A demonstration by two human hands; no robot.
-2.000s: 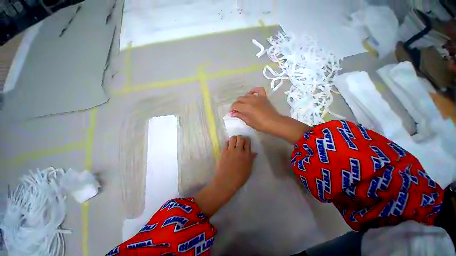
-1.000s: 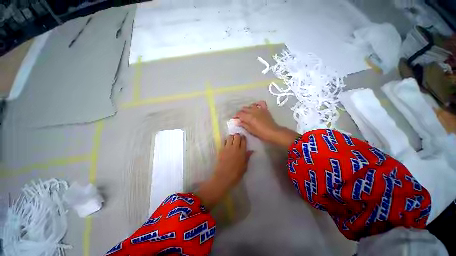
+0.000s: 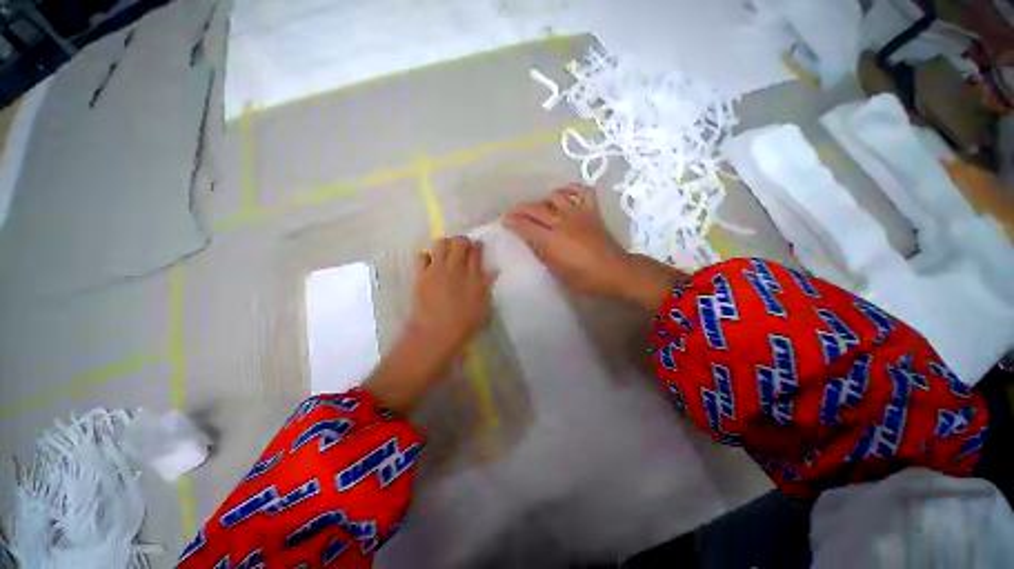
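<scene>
A white garment panel [image 3: 550,356] lies in front of me, its two straps pointing away. My left hand [image 3: 450,291] is at the top left corner of the right strap, fingers curled on its edge. My right hand [image 3: 573,239] is at the top right corner of the same strap, fingers bent over it. The strap's top edge spans between my hands; the fingertips' exact grip is partly hidden. The left strap lies flat, its lower part hidden by my left sleeve. No tape strip can be made out between my fingers.
A heap of short curly white strips [image 3: 662,150] lies beyond my right hand. A long tape bundle [image 3: 78,489] and a crumpled white wad [image 3: 170,442] are at lower left. White strapped panels [image 3: 806,183] lie at right, a grey sheet [image 3: 106,167] at upper left. Yellow tape lines mark the table.
My left hand has moved up and left, from below the strap's end to its left corner. My right hand stays at the strap's top. More of the strap shows between them. The view has shifted slightly.
</scene>
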